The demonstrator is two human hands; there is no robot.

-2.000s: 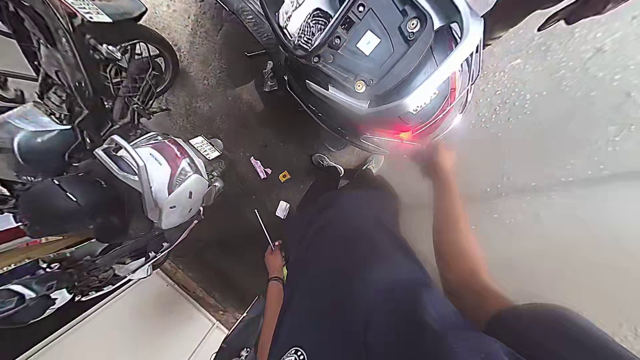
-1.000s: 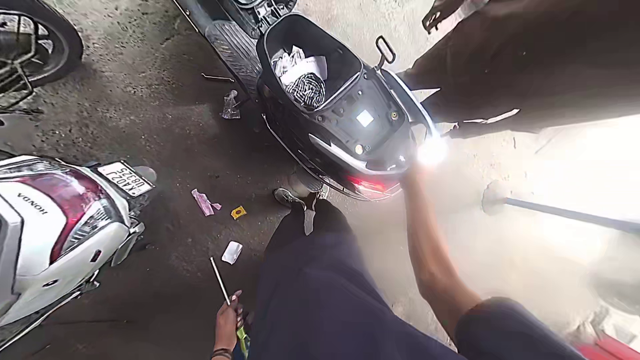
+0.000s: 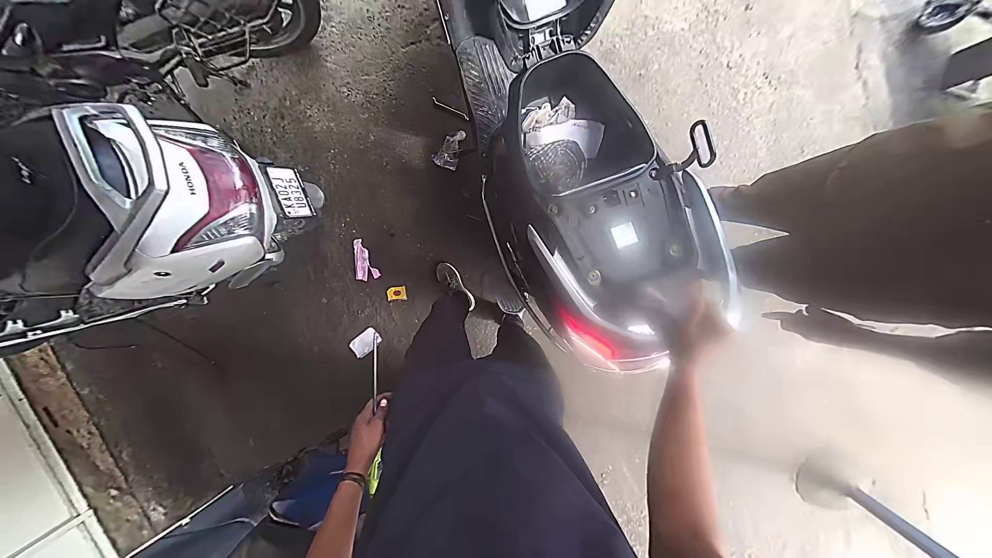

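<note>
My left hand (image 3: 370, 422) is closed around a long thin metal shaft (image 3: 376, 368), probably a screwdriver; a yellow-green part (image 3: 375, 473) shows below the hand. At the rear of a dark scooter (image 3: 612, 267) is my right hand (image 3: 701, 329), blurred by motion and glare, so its grip is unclear. The scooter's open under-seat compartment (image 3: 643, 159) holds crumpled clear plastic, white paper (image 3: 577, 138) and a round dark patterned thing. Its red tail light (image 3: 585, 333) glows beside the right hand. A black looped part (image 3: 703, 144) sticks up at the compartment's side.
A white Honda scooter (image 3: 182, 194) stands at the left, with a motorcycle wheel (image 3: 287, 27) above it. Pink (image 3: 363, 260), yellow (image 3: 397, 293) and white (image 3: 364, 342) scraps lie on the floor. Another person's dark clothing (image 3: 876, 225) and hand (image 3: 814, 324) are at the right, above a metal pole (image 3: 899, 519).
The view has shifted. My right hand stays by the scooter's tail, and my left hand still holds the thin shaft.
</note>
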